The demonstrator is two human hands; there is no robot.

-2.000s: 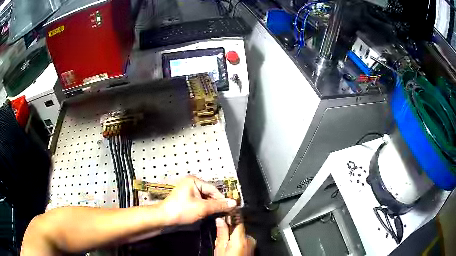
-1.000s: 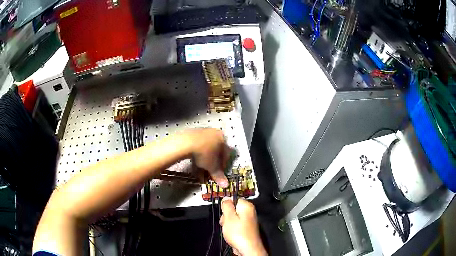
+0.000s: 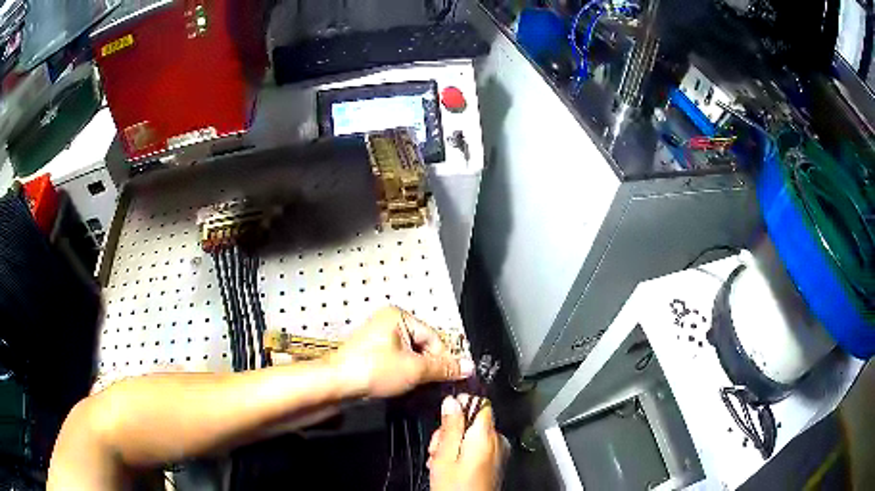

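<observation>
My left hand [image 3: 398, 357] is at the table's near right corner, its thumb and a finger pinched together on a black cable near its end. My right hand [image 3: 468, 449] is just below it, closed on black cables [image 3: 475, 408]; small silvery tips show beside the fingers. The near cable fixture is mostly hidden behind my left hand; its yellow handle bar [image 3: 302, 345] sticks out to the left. Thin black cables hang below the table edge, between my left forearm and right hand.
A second fixture [image 3: 233, 226] at the table's rear left holds several black cables running forward. Stacked yellow fixtures [image 3: 397, 180] stand at rear right by the control panel [image 3: 384, 117]. Behind is a red housing [image 3: 182, 77]; at right, a grey cabinet [image 3: 576, 249] and bowl feeder [image 3: 815, 249].
My left hand has moved from pressing over the slots of the near fixture to pinching a cable beside my right hand, and now covers the fixture. The view has shifted slightly.
</observation>
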